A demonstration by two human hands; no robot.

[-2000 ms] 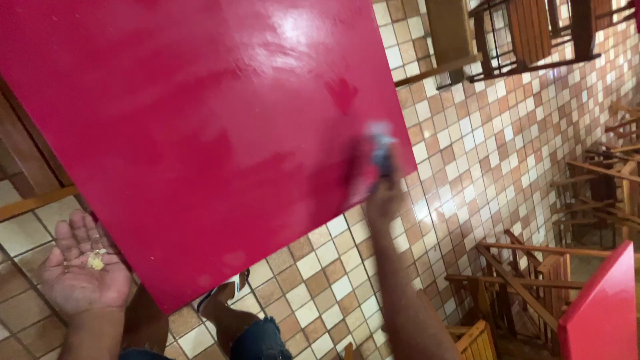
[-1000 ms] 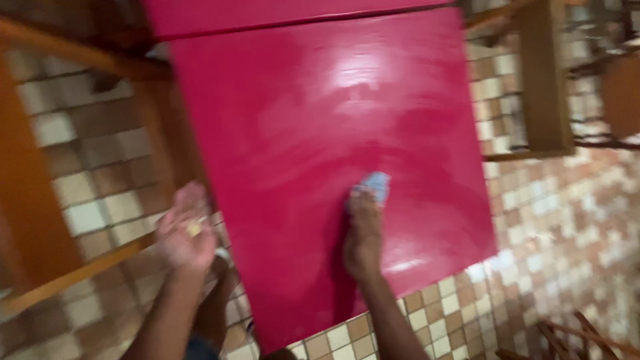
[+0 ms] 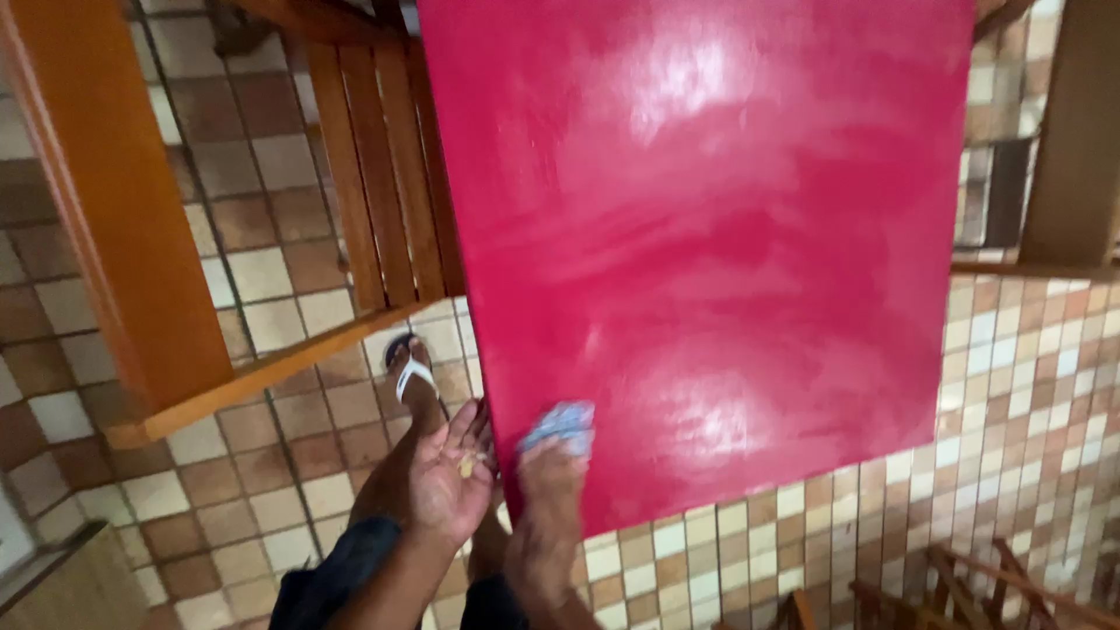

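A red tabletop (image 3: 752, 227) with damp-looking streaks and glare fills the middle of the view. My right hand (image 3: 549, 477) presses a blue-and-white cloth (image 3: 564, 424) on it near the lower left corner. Just beyond the left edge, my left hand (image 3: 455, 481) is palm up with fingers partly spread, beside the edge. Small pale yellowish crumbs (image 3: 466, 465) lie in that palm. The fingers of my right hand are blurred and partly hidden by the cloth.
A slatted wooden chair (image 3: 376, 175) stands against the table's left edge, its wooden backrest (image 3: 131, 201) farther left. Another wooden chair (image 3: 1072, 140) is at the right, and more wooden furniture (image 3: 980, 586) at the lower right. My sandaled foot (image 3: 415, 372) rests on the tiled floor (image 3: 341, 446).
My right hand and the cloth have moved left over the tabletop, from near its right corner to its lower left, close to my left hand. The view has turned and shifted considerably.
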